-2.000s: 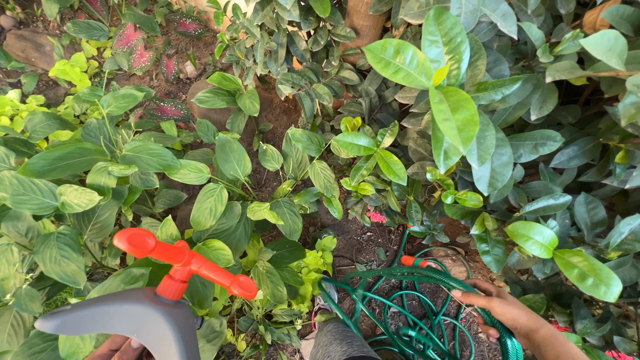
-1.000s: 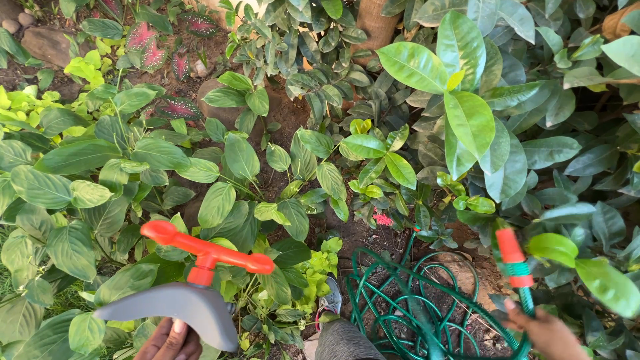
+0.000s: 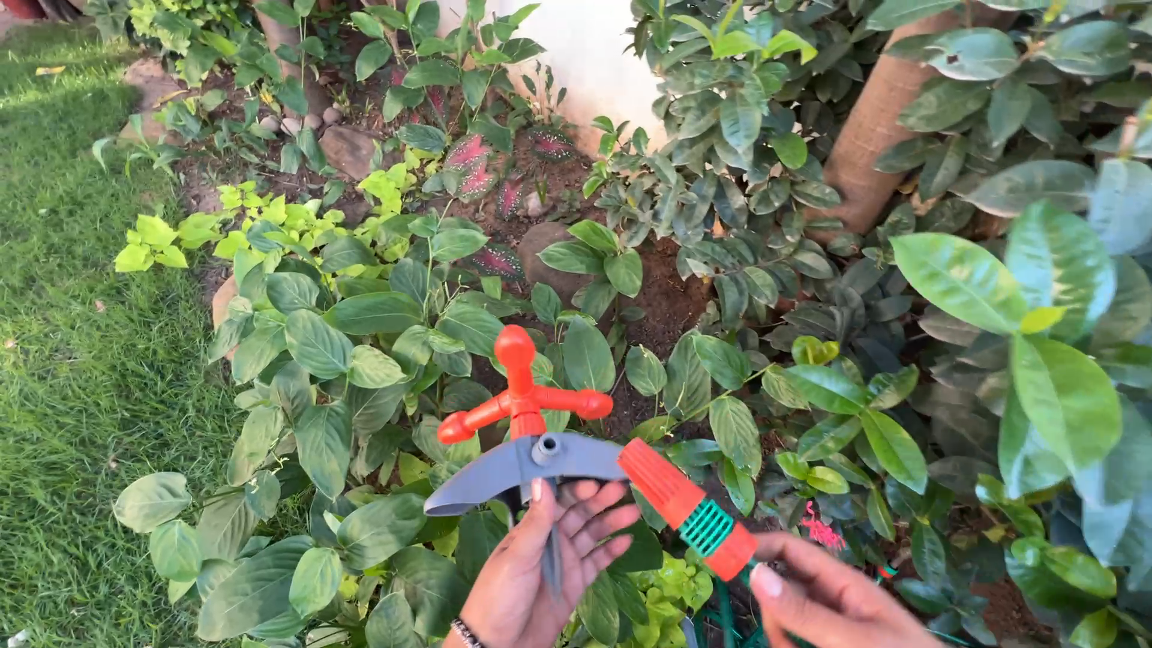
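A garden sprinkler with three orange arms (image 3: pixel 520 396) and a grey plastic base (image 3: pixel 513 468) is held at the lower centre. My left hand (image 3: pixel 549 549) has its thumb against the base, with the other fingers spread behind it. A short grey inlet stub faces up on the base. My right hand (image 3: pixel 828 585) pinches the end of a green garden hose just below its orange and green hose connector (image 3: pixel 688 508). The connector points up and left, its tip close to the right end of the grey base; whether they touch I cannot tell.
Leafy plants (image 3: pixel 360 360) surround both hands. A broad-leaved shrub (image 3: pixel 1062 360) and a tree trunk (image 3: pixel 873 135) stand on the right. Lawn (image 3: pixel 81 360) lies at the left, stones (image 3: pixel 351 148) and a pale wall (image 3: pixel 576 54) at the back. Part of the green hose (image 3: pixel 724 621) shows at the bottom.
The sprinkler has turned and moved toward the middle, its third arm now showing. My right hand has brought the hose connector from the far right to beside it. The view has shifted up and left.
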